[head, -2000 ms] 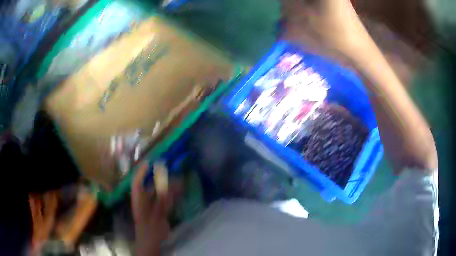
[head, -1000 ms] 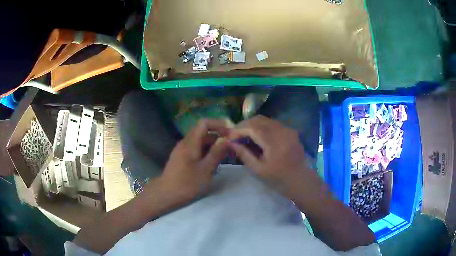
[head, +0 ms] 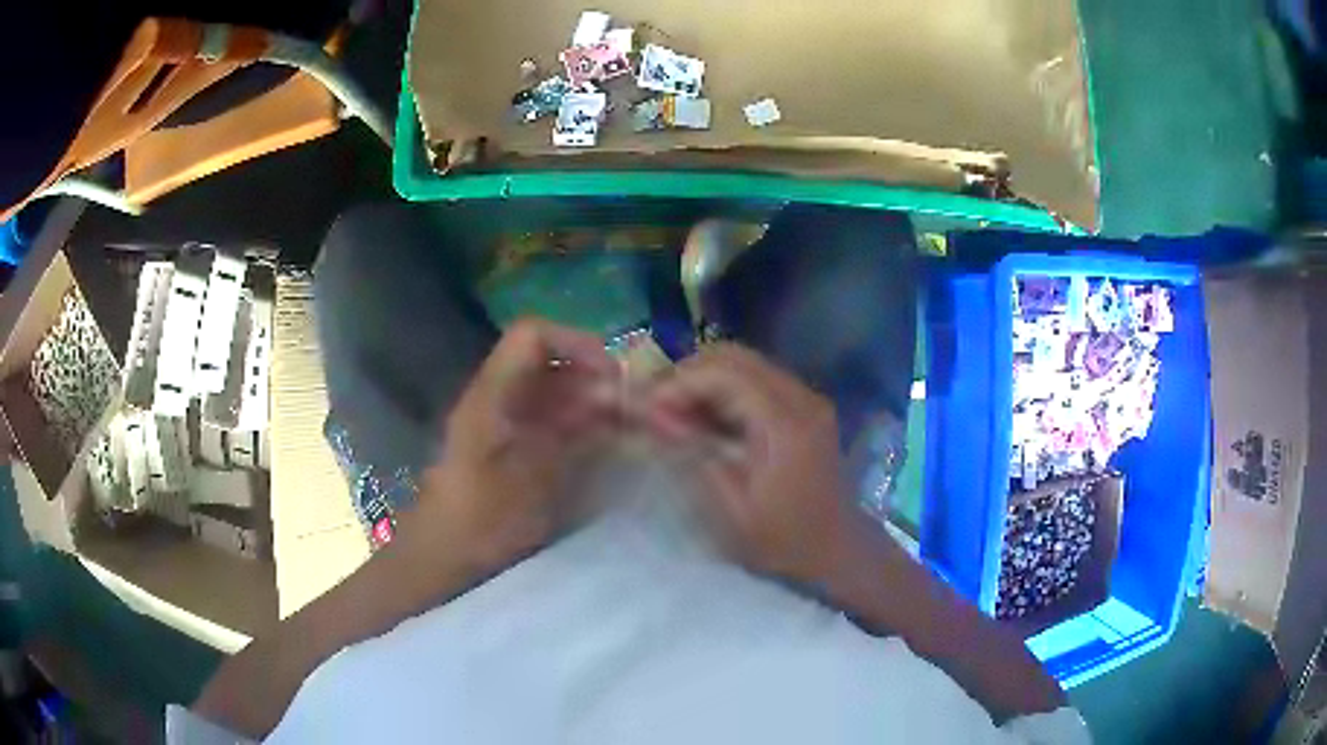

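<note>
My left hand (head: 512, 437) and my right hand (head: 771, 459) meet over my lap, fingers bent and fingertips pinched close together. A small pale piece (head: 633, 347) shows between the fingertips; it is blurred and mostly hidden by the fingers, so its shape cannot be told. Beyond the hands, a small pile of flat pink printed pieces (head: 594, 63) and white printed pieces (head: 671, 70) lies on the brown cardboard liner (head: 873, 73). A silver-white rectangle with a yellow edge (head: 687, 112) lies beside them, and a small white square (head: 761, 111) lies apart to the right.
The green crate rim (head: 757, 198) crosses ahead of my knees. At left are an orange chair (head: 218, 124), a carton of small pale parts (head: 73, 376) and stacked white plastic frames (head: 189, 349). At right, a blue bin (head: 1186, 437) holds printed pieces and a carton of small dark parts (head: 1051, 546).
The view has swung from the tilted crate and bin to the lap, then shifted slightly so the crate sits higher. Both hands stay together, with fingers slightly changed in pose.
</note>
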